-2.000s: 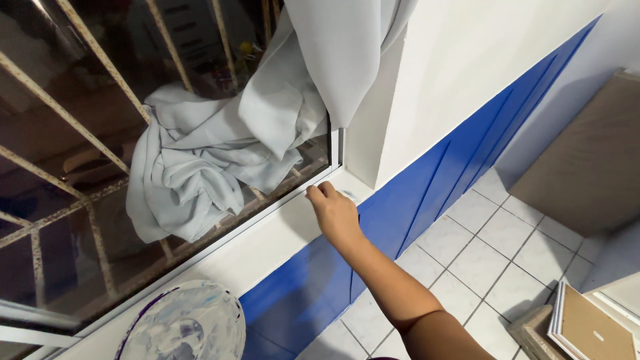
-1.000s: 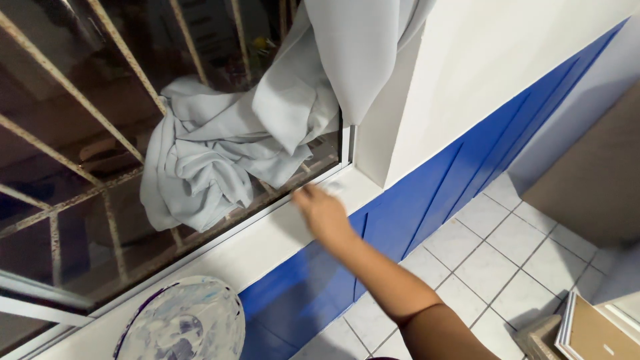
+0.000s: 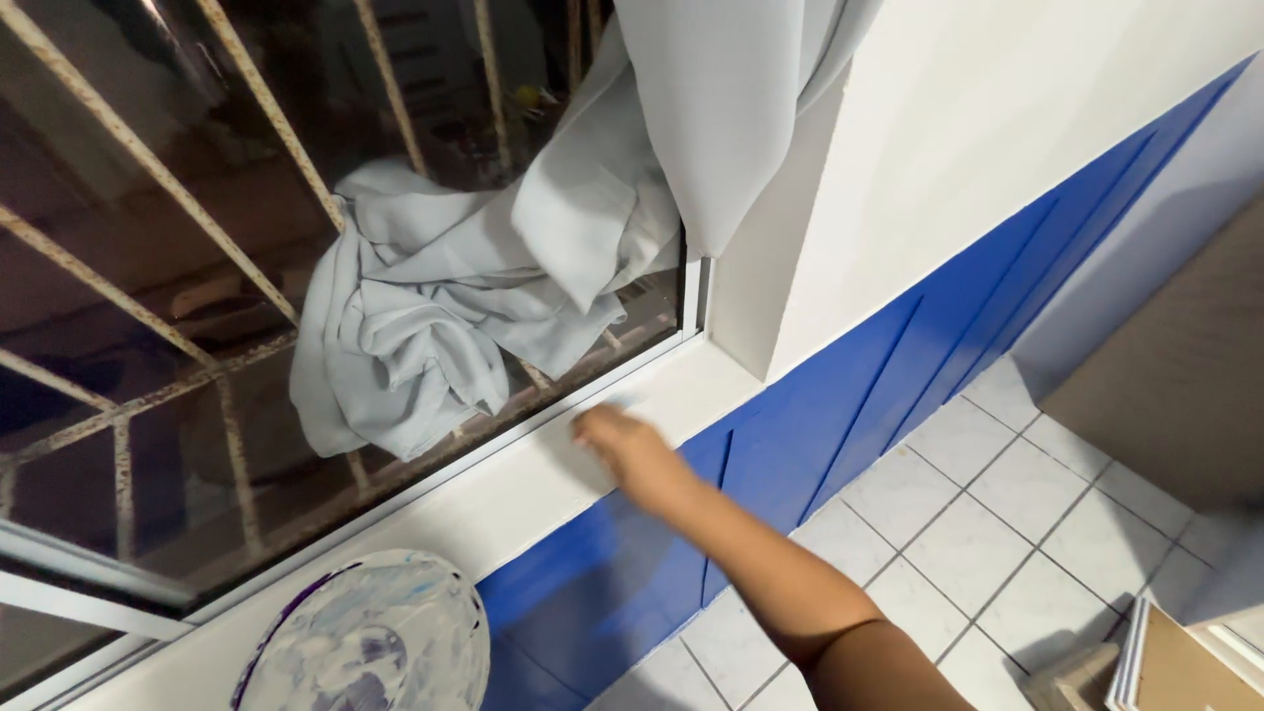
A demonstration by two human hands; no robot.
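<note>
My right hand (image 3: 637, 459) is over the white window sill (image 3: 553, 464), close to the aluminium window frame. Its fingers are bent together and blurred by motion; whether they pinch something small cannot be told. A faint grey-blue smear or object shows just behind the knuckles. My left hand is out of view. Lower left, a round lid or palette smeared with white, grey and purple paint (image 3: 365, 642) rests at the sill. Beyond my fingers, a light grey curtain (image 3: 415, 326) hangs bunched against the window.
Rusty bars (image 3: 148, 178) stand behind the dark glass. Below the sill runs a blue panelled wall (image 3: 820, 395), with a white tiled floor (image 3: 1007, 513) beneath it. A brown board or panel (image 3: 1175, 365) is at the right, and a framed board (image 3: 1185, 662) lies lower right.
My right hand has moved left along the sill, away from the corner of the window recess. The curtain and the paint-smeared round thing have stayed in place.
</note>
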